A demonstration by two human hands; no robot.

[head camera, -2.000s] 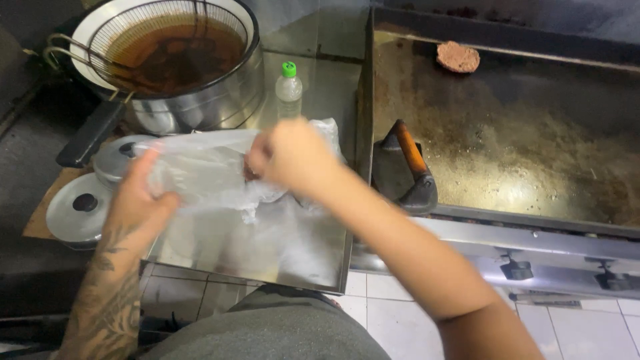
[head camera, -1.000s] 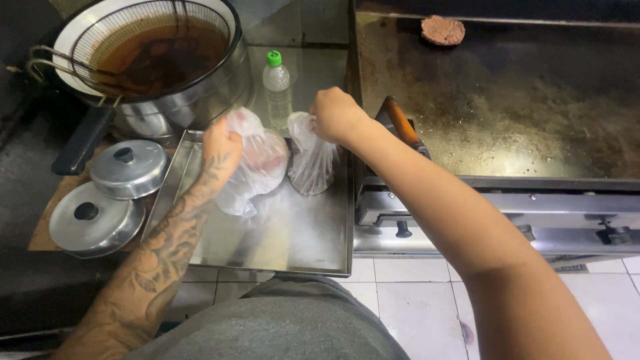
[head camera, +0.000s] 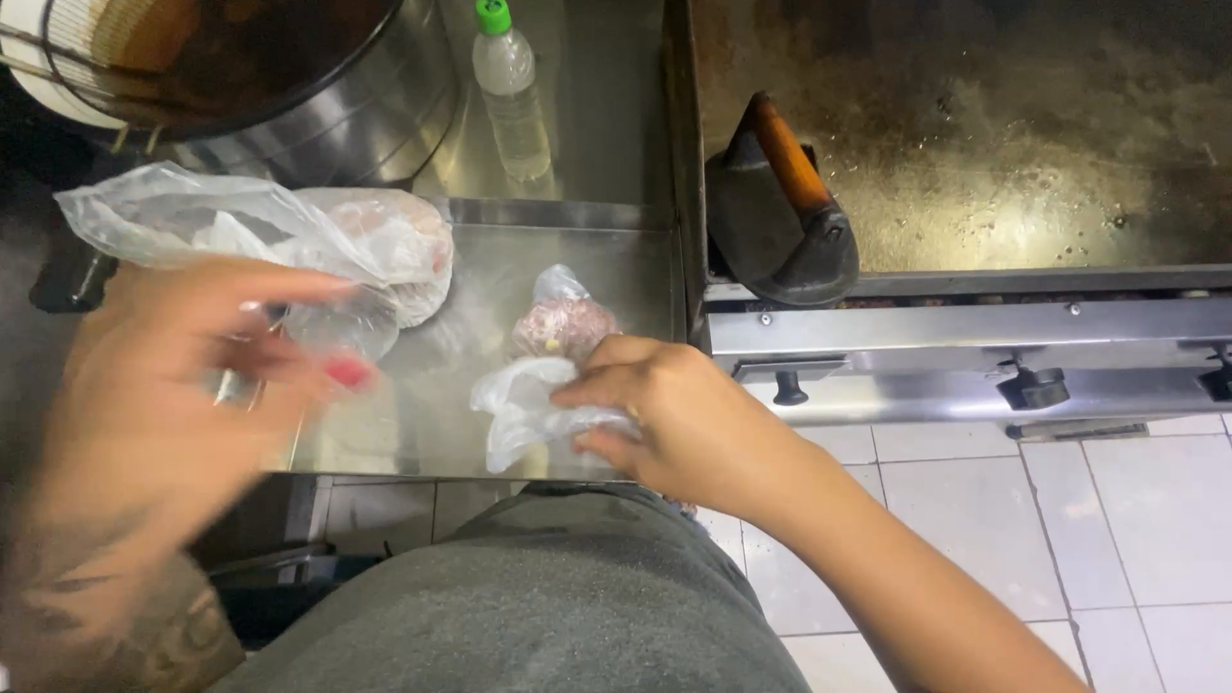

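A small clear plastic bag of ground meat [head camera: 566, 325] lies on the steel tray [head camera: 626, 255], and my right hand [head camera: 640, 414] pinches its loose open end. To its left, a larger clear plastic bag [head camera: 399, 241] with pinkish meat in it rests at the tray's left part. My left hand [head camera: 207, 375] is blurred and hovers just in front of that larger bag, its thumb and fingers apart. Whether it touches the plastic I cannot tell.
A pot [head camera: 337, 115] with a wire strainer and brown liquid stands back left. Behind the tray is a clear bottle [head camera: 513, 101] with a green cap. A wooden-handled grill press [head camera: 784, 207] sits on the griddle [head camera: 962, 144] at right, with knobs along its front.
The small bag, earlier hanging upright from my right hand, now lies on the tray. My left hand has come off the larger bag's top. The view has moved closer.
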